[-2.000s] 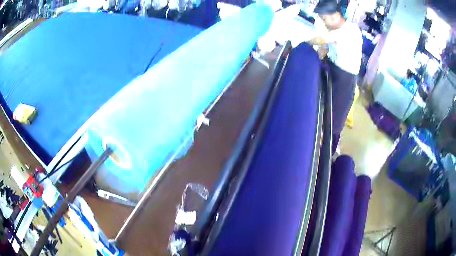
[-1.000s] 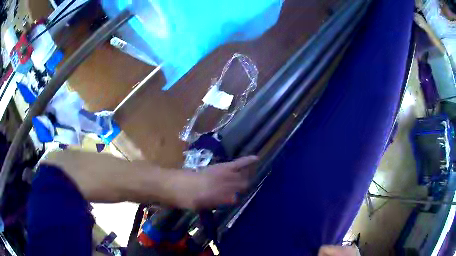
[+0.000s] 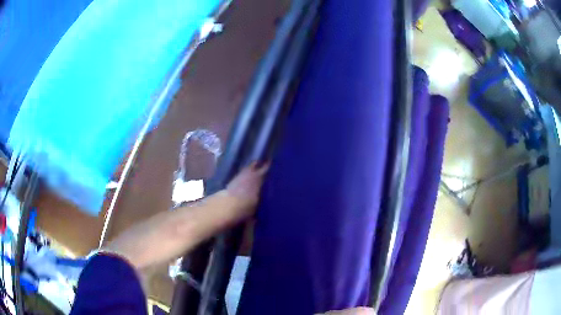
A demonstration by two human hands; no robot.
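Observation:
A long purple fabric roll (image 3: 332,141) lies lengthwise in the roll rack, between dark parallel bars (image 3: 261,92). My left hand (image 3: 246,184) is on the bars at the roll's left edge; it is blurred and its fingers are partly hidden, so its grip is unclear. My right hand (image 3: 347,311) shows only as a sliver at the bottom edge, against the near part of the roll. A white tag (image 3: 188,191) with a clear plastic loop lies on the brown table (image 3: 203,74), left of my left hand.
A light-blue roll (image 3: 104,86) lies at upper left, with a thin metal rod along its side. More purple rolls (image 3: 424,178) stand right of the rack. On the floor are a blue-edged box (image 3: 501,101) and a thin metal stand (image 3: 461,187). Pale cloth (image 3: 486,295) is at bottom right.
The view has turned, showing more of the purple roll and the floor at right. My left hand has moved farther up along the bars. My right hand remains at the bottom edge.

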